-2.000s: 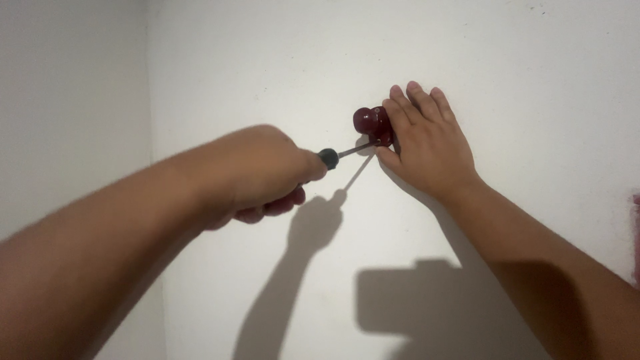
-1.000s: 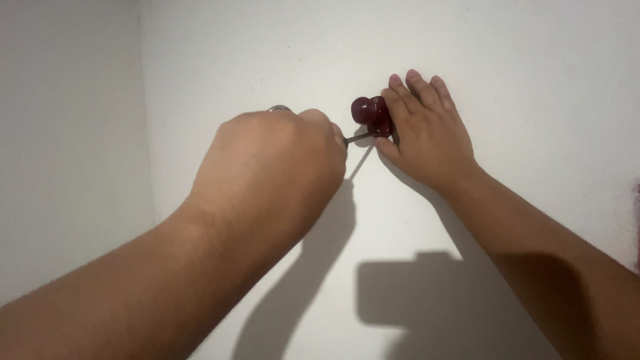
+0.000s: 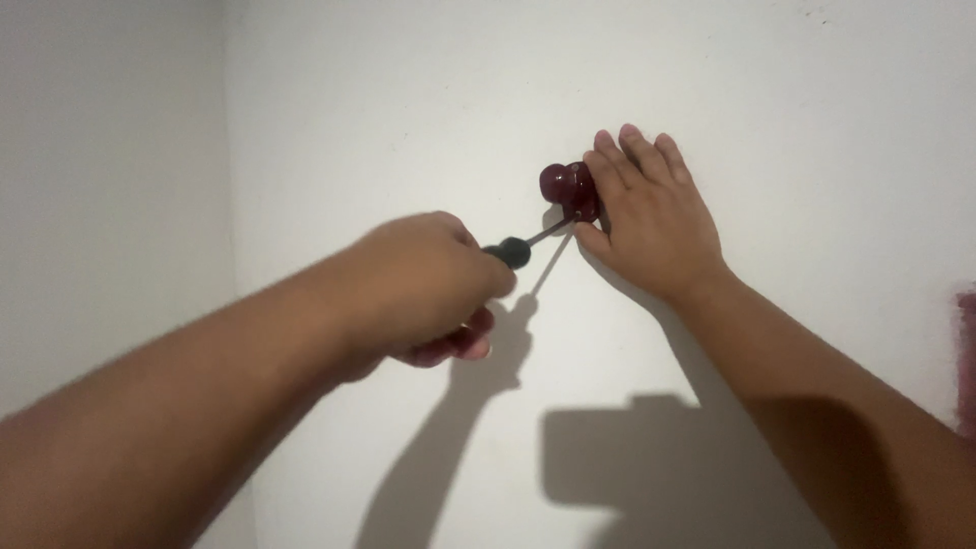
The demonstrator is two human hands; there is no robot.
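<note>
A glossy dark red wall hook or knob, with a rounded end and a screw at its top and bottom, lies against the white wall. My left hand grips the dark green handle of a screwdriver; the tool's thin shaft runs up and right to the lower screw. The tip is too small to make out exactly. Flat on the wall, my right hand presses beside the red piece, its thumb close to the lower screw and its fingers along the right edge, partly hiding it.
The white wall meets another wall at a corner on the left. A dark red patch shows at the right edge. Shadows of my arm, the screwdriver and a boxy shape fall on the wall below.
My left hand has turned about the screwdriver: its back covered the handle one second ago, and the handle's front now shows. My right hand has stayed on the wall beside the red piece.
</note>
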